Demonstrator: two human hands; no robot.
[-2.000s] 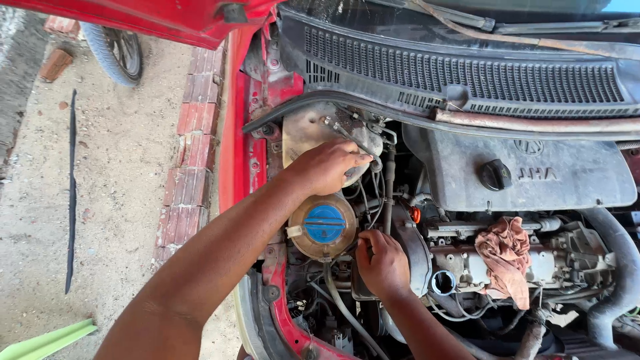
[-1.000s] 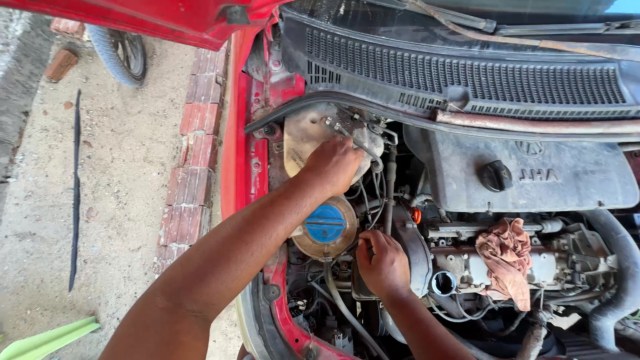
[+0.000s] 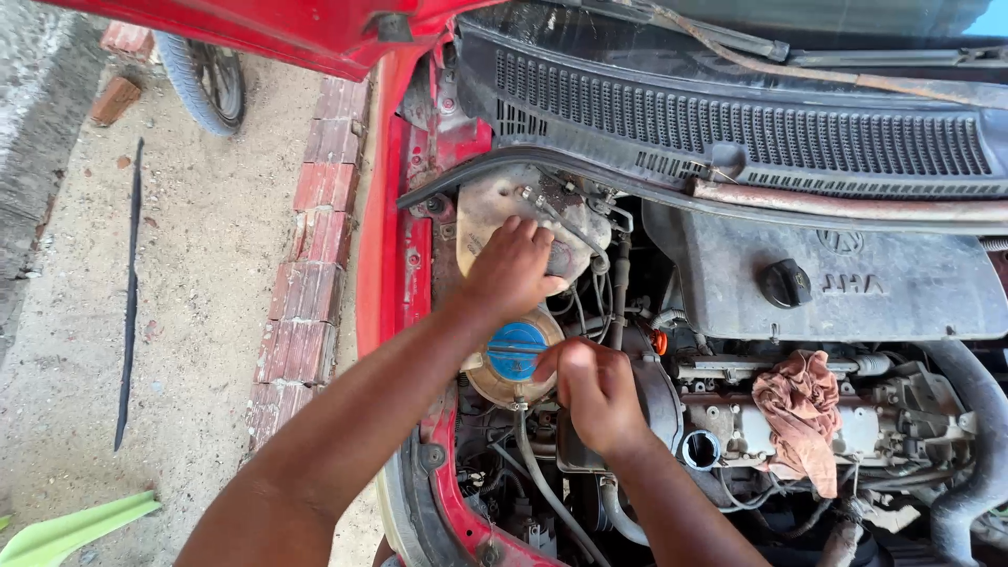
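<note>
My left hand [image 3: 516, 264] rests over the whitish strut tower top [image 3: 484, 213] in a red car's engine bay, fingers bent and close together; whether it holds anything cannot be told. A thin metal line [image 3: 571, 224] runs past its fingertips. Nearer to me sits a round, yellowed coolant reservoir with a blue cap [image 3: 516, 350]. My right hand [image 3: 594, 382] is at the right edge of this cap, fingers curled and slightly blurred; its fingertips are partly hidden. A hose [image 3: 535, 465] leaves the reservoir's near side.
A black engine cover [image 3: 866, 276] with an oil cap [image 3: 785, 283] lies to the right. A crumpled reddish cloth [image 3: 799, 417] rests on the engine beside an open filler neck [image 3: 701, 450]. The raised red hood [image 3: 315, 31] crosses the upper left; a brick edging [image 3: 303, 315] runs beside the car.
My right hand has moved up and left, from beside the reservoir to its blue cap. My left hand has shifted slightly, away from the metal line's lower end.
</note>
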